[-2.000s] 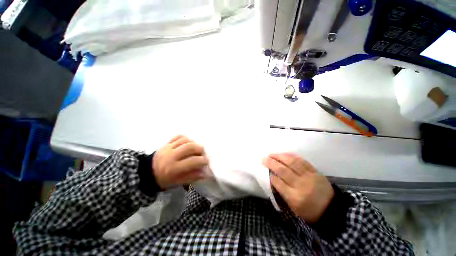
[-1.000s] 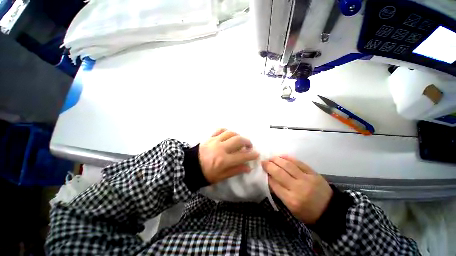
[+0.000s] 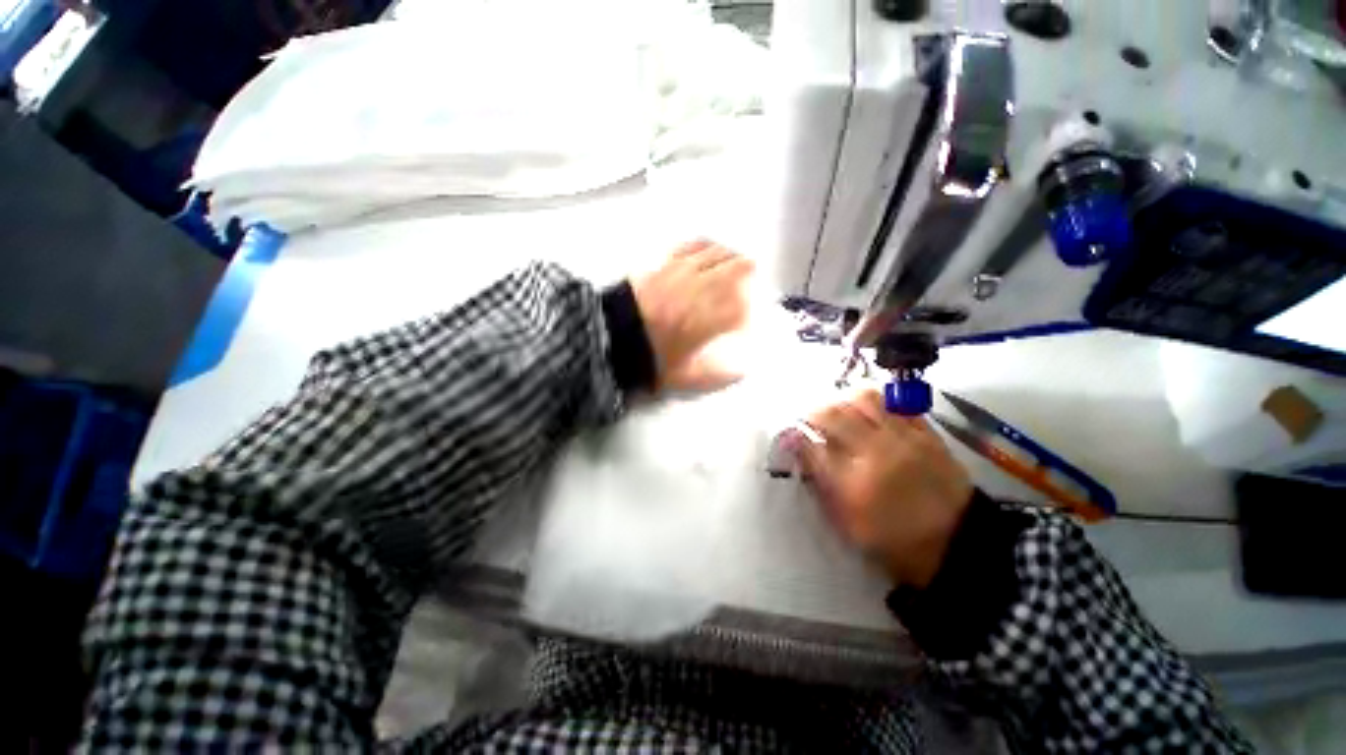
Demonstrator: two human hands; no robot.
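A white fabric piece [image 3: 635,516] lies on the sewing table, its near part reaching the front edge. My left hand [image 3: 694,314] rests with its palm down at the fabric's far left part, beside the needle area; its fingertips are washed out by glare. My right hand [image 3: 883,475] is on the fabric's right side, just in front of the presser foot [image 3: 853,362], with its fingers bent and pressed down on the fabric. The white sewing machine head [image 3: 871,162] stands above and beyond my hands. The fabric edge under the foot is lost in glare.
A stack of white cut pieces [image 3: 428,118] lies at the back left. Thread snips [image 3: 1029,460] lie right of my right hand. A white holder with a brown patch [image 3: 1233,401] and a dark phone-like object [image 3: 1292,538] are at the far right. Blue crates [image 3: 67,472] stand at left.
Both hands have moved forward from the table's front edge to the needle area, bringing the fabric onto the table. The view has shifted, and the machine head looks larger.
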